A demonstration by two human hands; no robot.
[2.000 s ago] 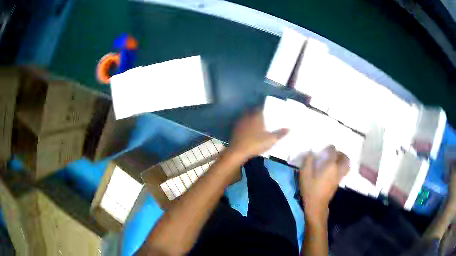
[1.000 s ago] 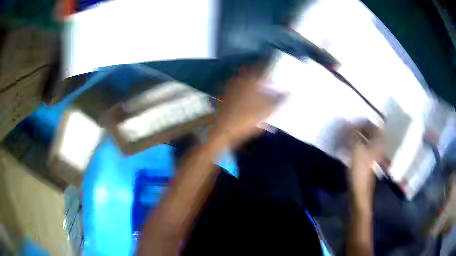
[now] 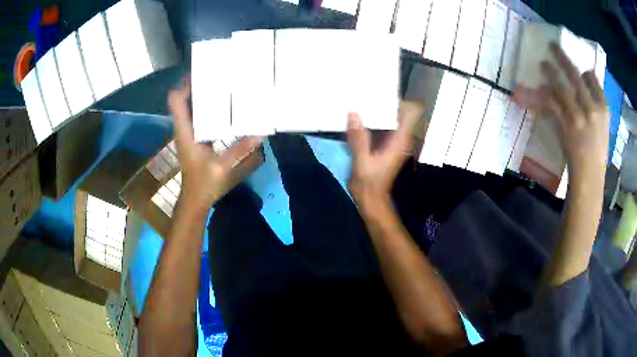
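A row of several white product boxes (image 3: 300, 80) is held in front of me over the near edge of the bench. My left hand (image 3: 209, 157) grips the row's left end, with the thumb along the near side. My right hand (image 3: 381, 150) grips its right end, with the thumb on the top face. The fingers behind the ends are partly hidden. Another row of product boxes (image 3: 91, 66) lies on the bench at the left. More product boxes (image 3: 475, 118) stand in rows on the right.
A blue and orange tape dispenser (image 3: 26, 59) is at the far left. Open cartons with white boxes (image 3: 105, 233) stand below left, near closed brown cartons (image 3: 63, 314). A co-worker's hand (image 3: 569, 97) reaches over the right rows. A blue stool (image 3: 143, 261) shows below.
Both hands have moved apart to the two ends of a row, now held away from the right rows. The view has shifted. A co-worker's hand has come in over the right boxes.
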